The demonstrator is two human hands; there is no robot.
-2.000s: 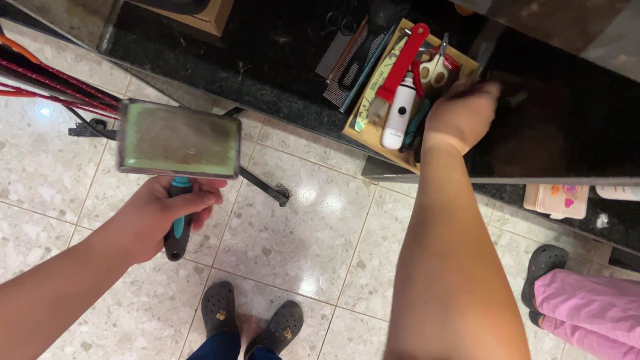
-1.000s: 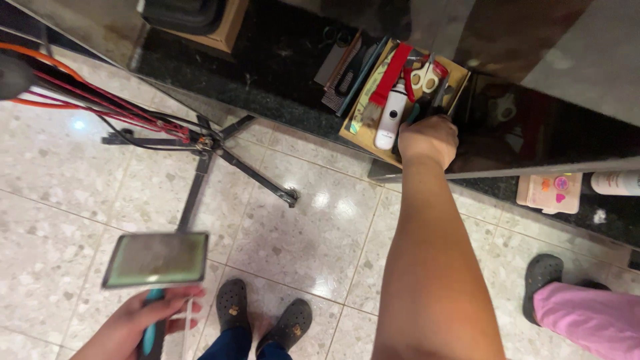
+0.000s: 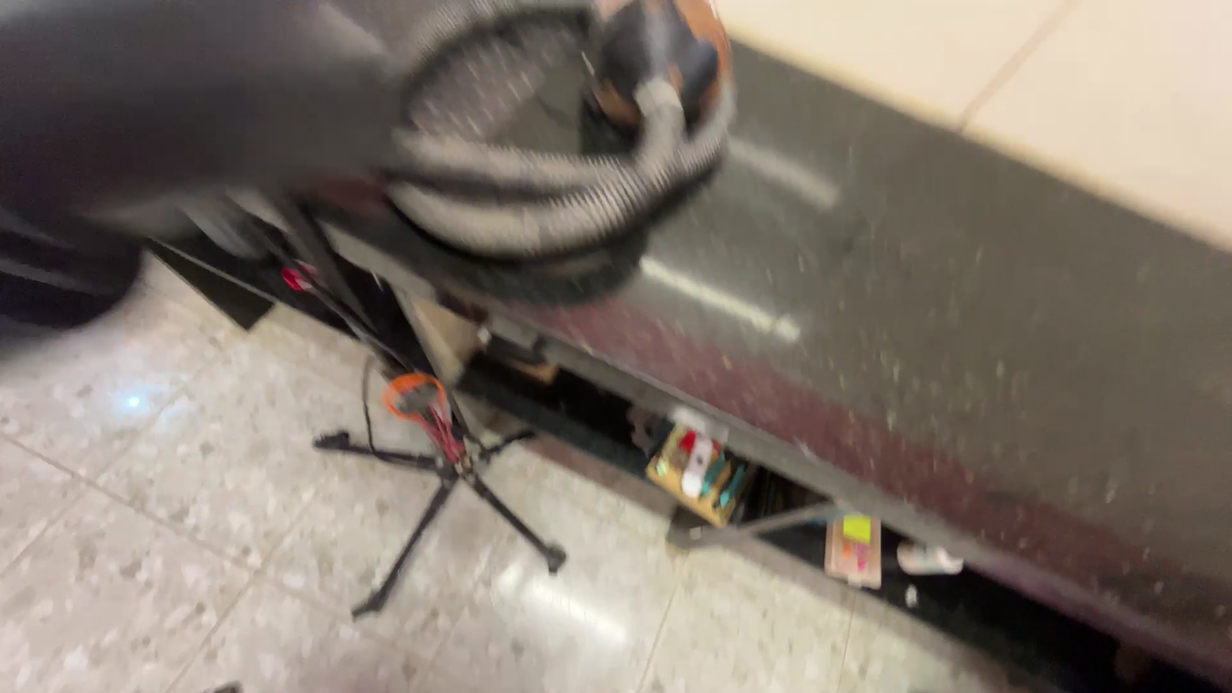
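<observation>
Neither of my hands shows in the head view now, and the slicker brush is out of sight too. Under the dark stone counter (image 3: 924,366), a small box (image 3: 688,496) of grooming tools sits on the low shelf. A white handheld device (image 3: 698,466), a red piece and teal-handled tools lie in it, blurred. On the counter's left part, a coiled grey corrugated hose (image 3: 539,217) lies beside a black and orange appliance (image 3: 664,58).
A black stand (image 3: 457,467) with spread legs and red and orange cords stands on the speckled tile floor (image 3: 241,520). A pink case (image 3: 854,551) and a white bottle (image 3: 929,559) are on the low shelf. A large dark blurred shape fills the upper left.
The view has swung up and away, bringing in the counter top and hose. Both hands and the brush, in sight before, have left the view. The tool box remains on the low shelf.
</observation>
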